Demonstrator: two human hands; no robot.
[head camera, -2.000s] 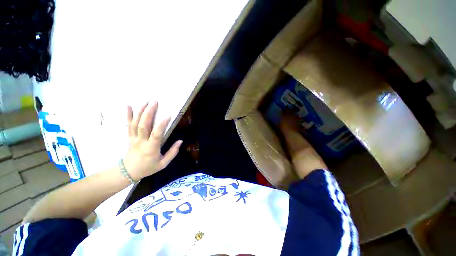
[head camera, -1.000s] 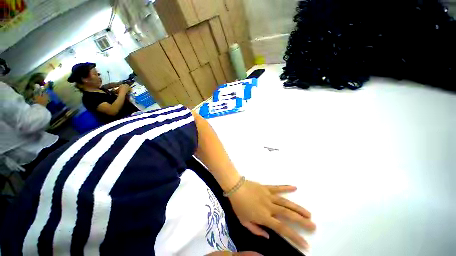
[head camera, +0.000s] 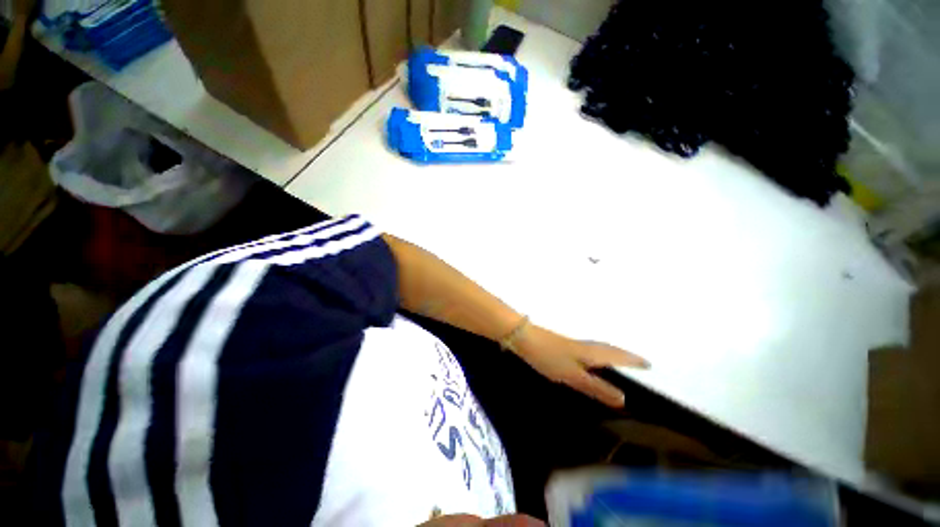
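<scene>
My left hand (head camera: 582, 365) rests on the front edge of the white table (head camera: 711, 299), fingers and thumb apart and holding nothing. A blurred blue-and-white pack (head camera: 701, 501), likely retail boxes, shows at the bottom edge below the table edge, partly cut off. My right hand is not seen; what holds the pack is out of the picture. Blue-and-white retail boxes (head camera: 450, 137) with a picture of two black plugs lie in two overlapping groups at the table's back left. A large black cable pile (head camera: 722, 88) lies at the back.
Large brown cartons (head camera: 294, 62) stand on the table at upper left, beside a black phone (head camera: 503, 40). More blue-and-white boxes (head camera: 113, 36) lie at far left. A translucent white bag (head camera: 155, 180) hangs below the table. Brown cardboard (head camera: 907, 412) is at right. Tiny dark scraps (head camera: 594, 260) lie on the table.
The view has tilted down and shifted along the table; the other people are out of view. The blurred blue-and-white pack has appeared at the bottom. My left hand stays at the table edge.
</scene>
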